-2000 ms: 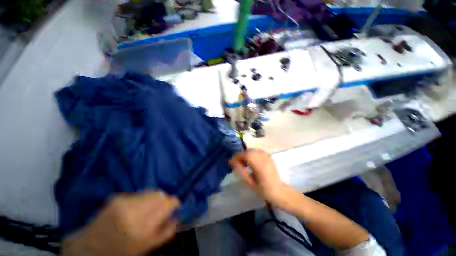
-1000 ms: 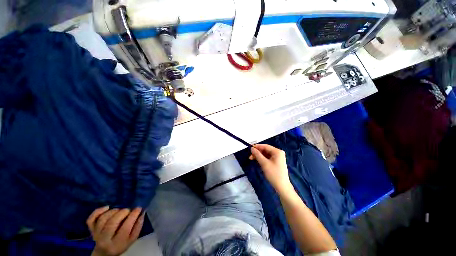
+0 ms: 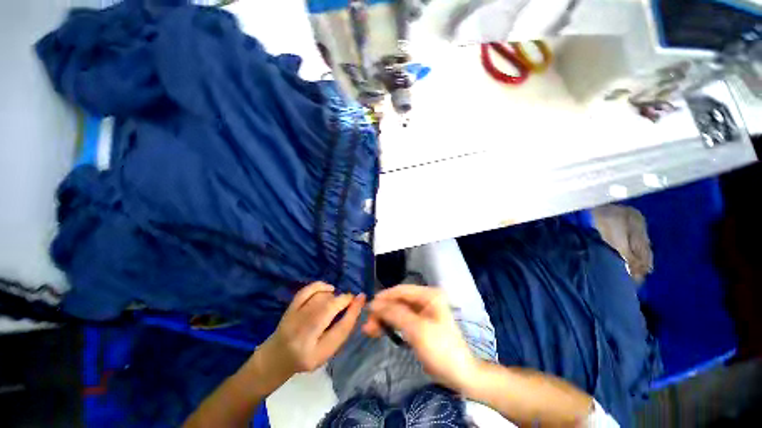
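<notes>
The navy garment (image 3: 242,142) lies over the table left of the needle. Its shirred section (image 3: 342,184) runs down the right edge towards my hands. The presser foot area (image 3: 399,94) is at the upper end of that edge. My left hand (image 3: 316,328) pinches the garment's lower edge. My right hand (image 3: 418,326) is fingertip to fingertip with it and pinches the dark narrow strip (image 3: 393,335), whose short end shows below the fingers. The strip's path above the fingers is hard to tell from the garment edge.
The white machine table (image 3: 501,184) extends right. Red and yellow scissor loops (image 3: 506,63) lie under the machine arm. A bobbin tray (image 3: 713,119) is at the table's right. Another navy cloth pile (image 3: 551,292) hangs at my lap's right, beside a blue crate (image 3: 689,284).
My right hand has moved left and down to meet my left hand, which has moved right and up. The strip is no longer stretched across the table. The view has shifted.
</notes>
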